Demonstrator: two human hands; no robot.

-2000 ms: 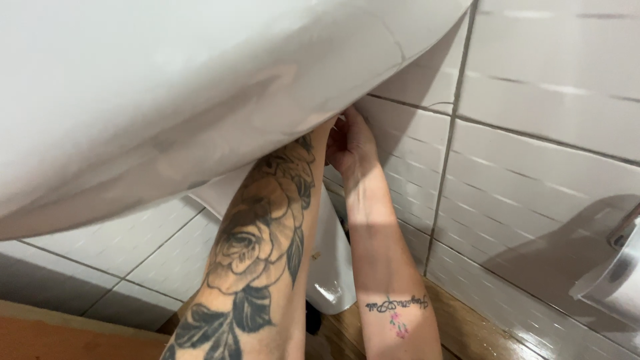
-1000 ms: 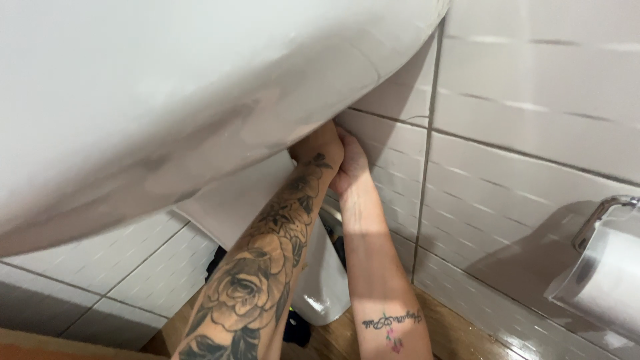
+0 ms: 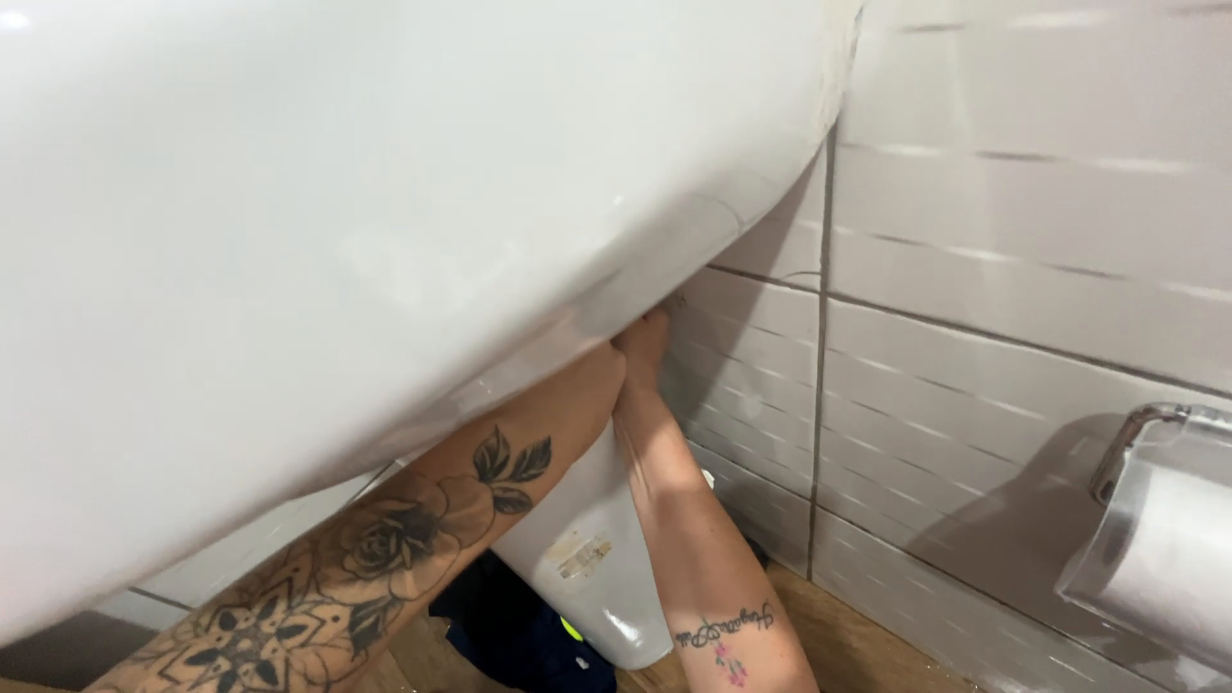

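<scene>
A white ceramic washbasin, seen from above and the side, fills the upper left. My tattooed left forearm reaches beneath its rim, and the basin mostly hides the hand; only its wrist edge shows. Beside it, close to the tiled wall, my right hand is partly visible with bent fingers under the basin. Whatever either hand touches there is out of sight. Below the arms stands a white ceramic pedestal with a brownish worn patch on its face.
A toilet paper roll hangs on a metal holder at the right wall. Dark blue fabric with a yellow-green spot lies beside the pedestal on the wood-look floor.
My left forearm has swung to a flatter slant and its hand has gone farther under the basin. My right hand stays near the wall, its fingers now more in view than one second ago.
</scene>
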